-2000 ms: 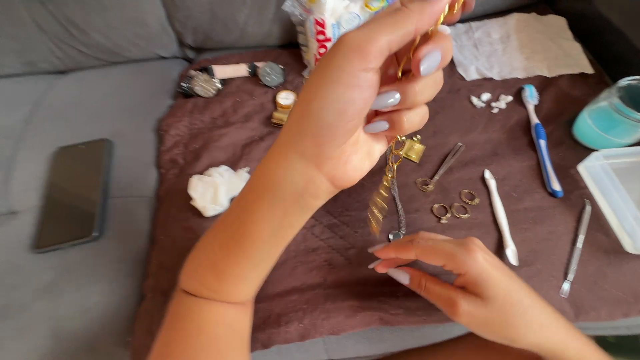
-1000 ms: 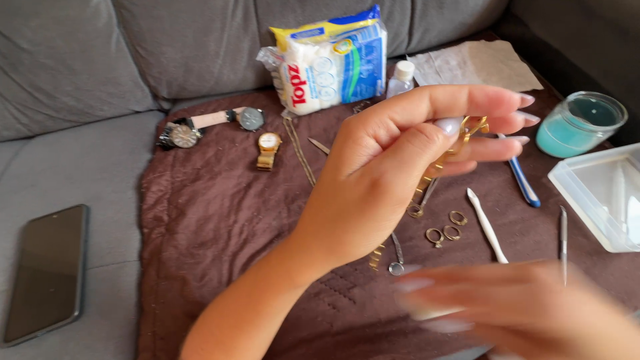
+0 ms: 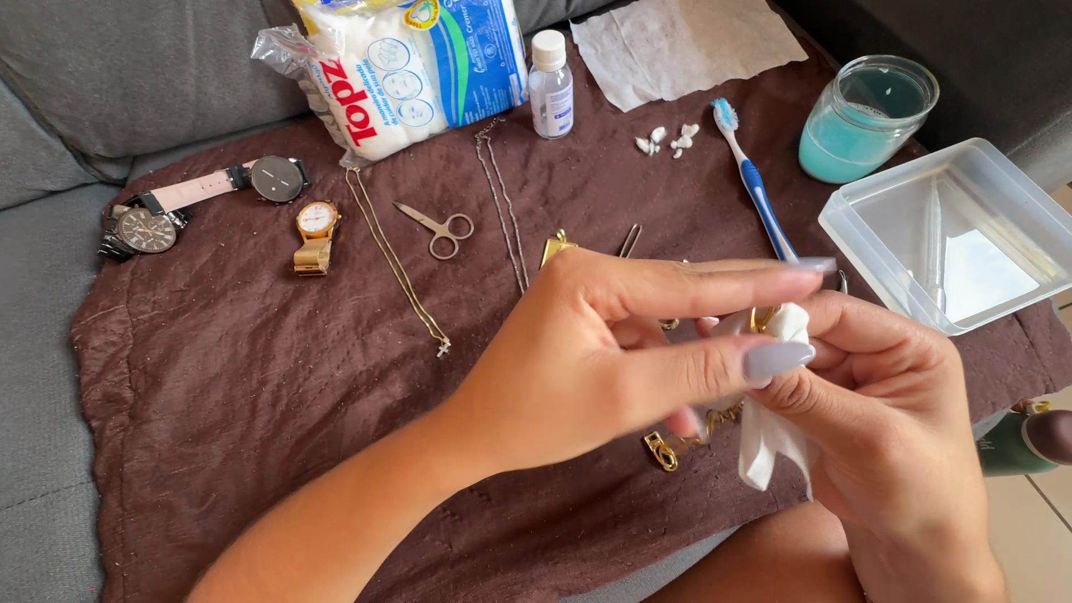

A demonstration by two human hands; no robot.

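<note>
My left hand (image 3: pixel 620 352) pinches a gold chain (image 3: pixel 764 318) between thumb and fingers, where it meets a white cloth or wipe (image 3: pixel 766 444). My right hand (image 3: pixel 888 402) grips that cloth around part of the chain, close against the left fingertips. Below the hands dangles the chain's end with a gold clasp (image 3: pixel 662 452). A gold pendant or lock (image 3: pixel 557 247) and a thin metal clip or tweezers (image 3: pixel 631 241) lie partly behind my left hand. The rings under the hands are mostly hidden.
On the brown cloth (image 3: pixel 293 435) lie watches (image 3: pixel 146 230), small scissors (image 3: pixel 437 230), necklaces (image 3: pixel 394 260), a toothbrush (image 3: pixel 758 193) and white bits (image 3: pixel 666 141). Behind stand a cotton bag (image 3: pixel 419 75) and a small bottle (image 3: pixel 550 88). At right are a jar of blue liquid (image 3: pixel 867 121) and a clear plastic tray (image 3: pixel 997 293).
My right hand has come up to meet the left and now holds a white cloth on the gold chain. Both hands are farther right in the view, which has shifted.
</note>
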